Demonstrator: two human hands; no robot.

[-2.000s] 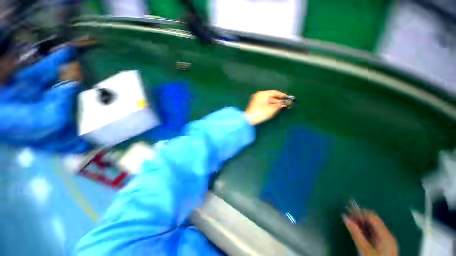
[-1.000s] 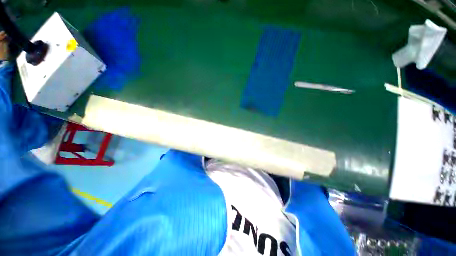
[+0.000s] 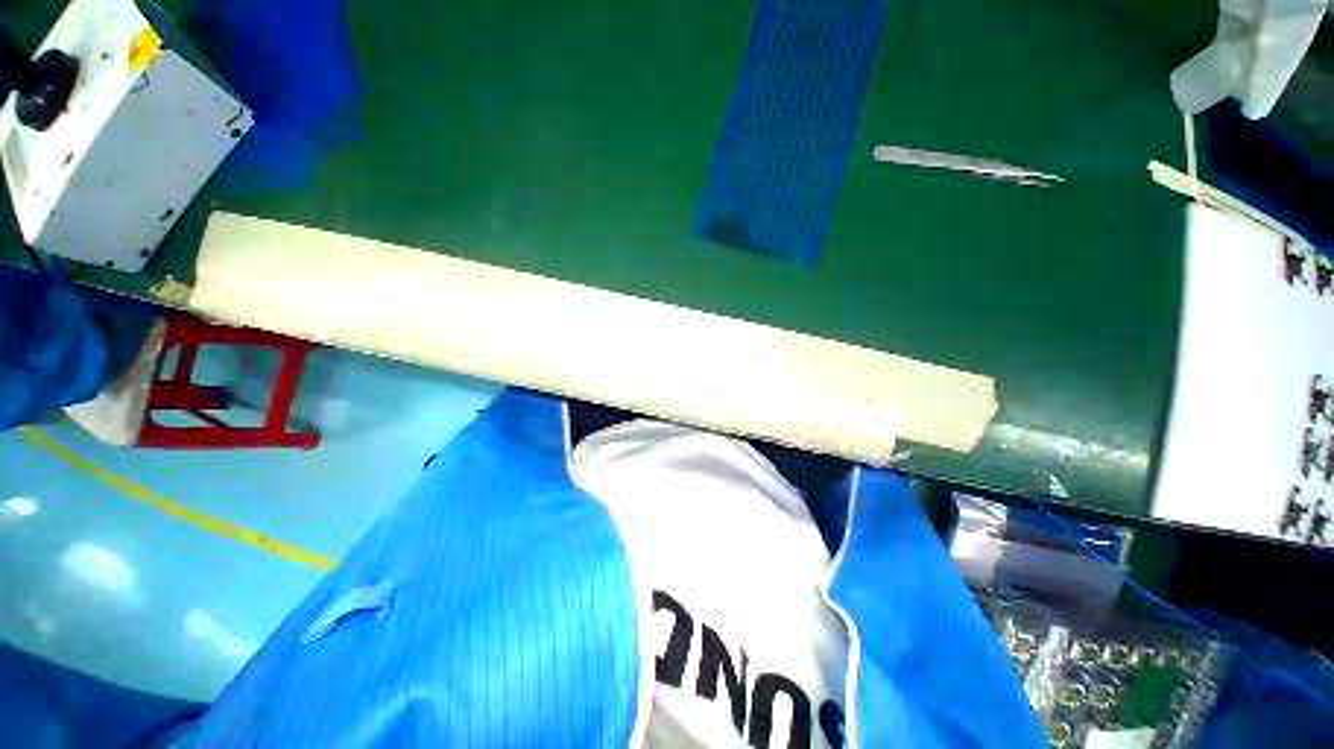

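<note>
Silver tweezers (image 3: pixel 969 166) lie on the green belt surface (image 3: pixel 541 147), right of the centre, their pointed end to the right. A blue textured mat (image 3: pixel 797 125) lies left of them, cut off by the top edge. A white parts sheet (image 3: pixel 1236 381) with rows of small black parts lies at the right. Neither of my hands is in view; both of my blue sleeves run down below the belt's front edge.
A white box (image 3: pixel 125 147) with a black fitting and blue cloth (image 3: pixel 293 88) are at upper left. Pale tape (image 3: pixel 585 329) covers the front edge. A red stool (image 3: pixel 220 388) stands on the floor. A clear tray of round parts (image 3: pixel 1112 673) is at lower right.
My left hand, which held a small part, and my right hand have left the view. The tweezers came to lie on the belt. The view has turned down toward my lap.
</note>
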